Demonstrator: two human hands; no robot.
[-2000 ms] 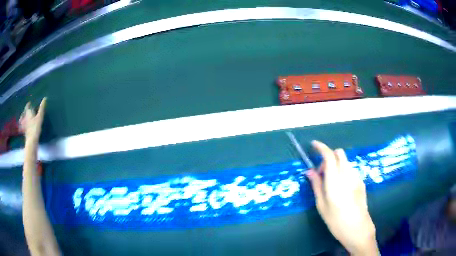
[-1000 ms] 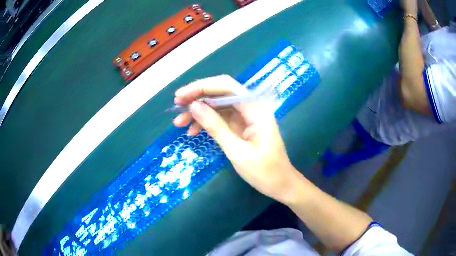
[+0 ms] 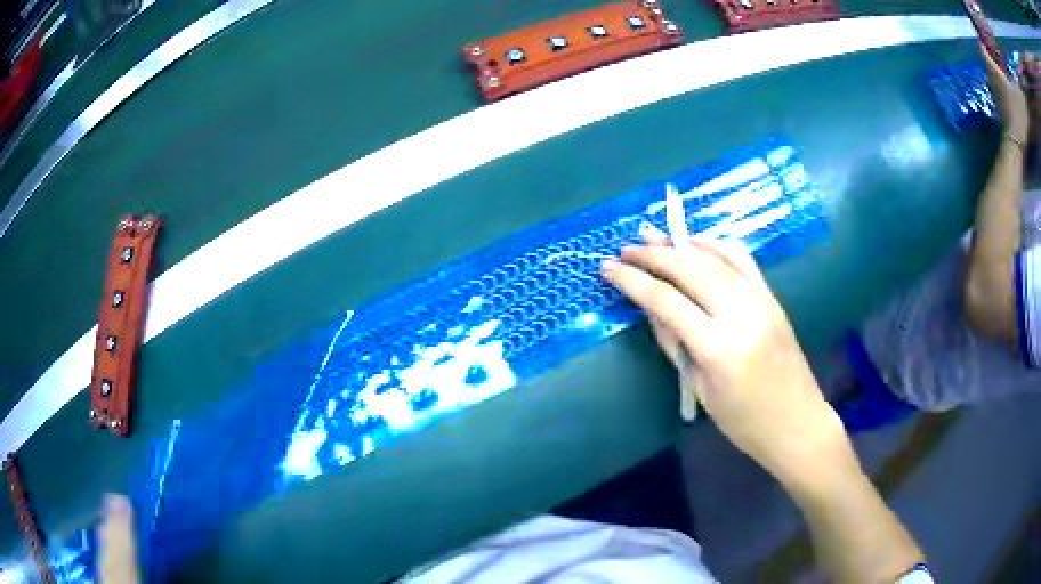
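Note:
My right hand (image 3: 742,342) is over the right part of the blue film (image 3: 422,285). It holds slim silver tweezers (image 3: 676,211), which slant across under the fingers. Rows of small ring-like pieces show on the film, partly lost in glare. My left hand (image 3: 118,542) is at the lower left edge, cut off and blurred; its grip cannot be told. A reddish-brown fixture (image 3: 118,325) with four sockets lies at the left, partly across the white strip. Each socket shows a small part.
Another four-socket fixture (image 3: 577,48) lies beyond the white strip (image 3: 377,183), with one more (image 3: 776,11) cut off at the top. A thin reddish-brown piece (image 3: 27,519) is at the left edge. Another person's arm (image 3: 999,217) is at the right by more blue film (image 3: 965,94).
The view has turned. My right hand has come down onto the film, with the tweezers now upright in view instead of pointing left. A fixture and part of my left hand now show at the left.

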